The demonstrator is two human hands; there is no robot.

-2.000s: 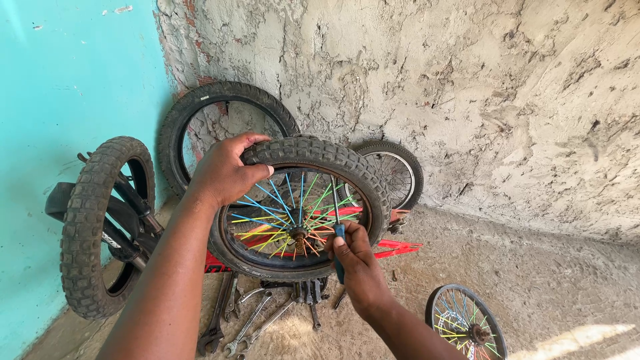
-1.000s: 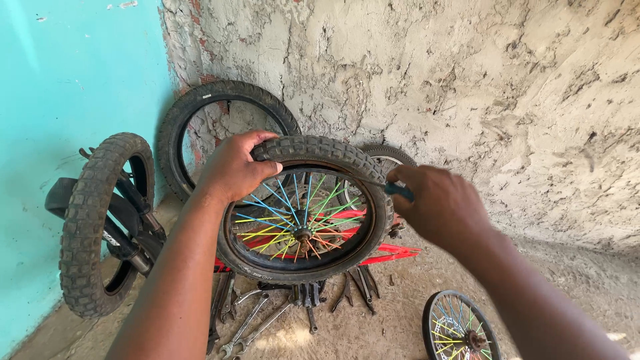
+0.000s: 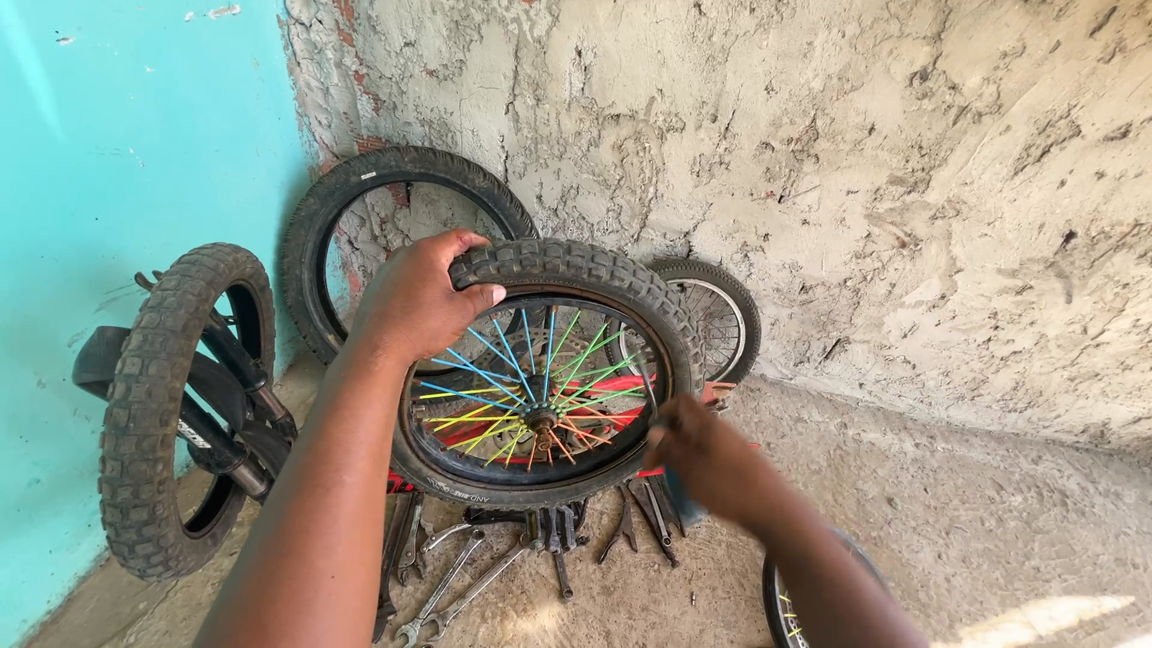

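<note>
A bicycle wheel with a knobby black tyre [image 3: 576, 263] and multicoloured spokes is tilted up in the middle of the head view. My left hand [image 3: 427, 292] grips its tyre at the upper left, thumb over the sidewall. At the wheel's lower right, my right hand [image 3: 697, 454], blurred by motion, is closed on a screwdriver-like tool with a blue handle [image 3: 684, 502]. The thin metal shaft points up along the inside of the rim; whether its tip touches the rim or tyre cannot be told.
Behind the wheel lie red frame parts [image 3: 594, 396]. Wrenches [image 3: 459, 576] and pliers-like tools [image 3: 655, 517] lie on the floor below. A loose tyre [image 3: 301, 243] and a small wheel [image 3: 749, 315] lean against the rough wall. A fork with a knobby wheel [image 3: 144, 450] stands left; another wheel [image 3: 772, 594] is lower right.
My right hand has moved down and left from the tyre's right edge to the wheel's lower right, still holding the blue-handled tool. My left hand keeps its grip on the tyre.
</note>
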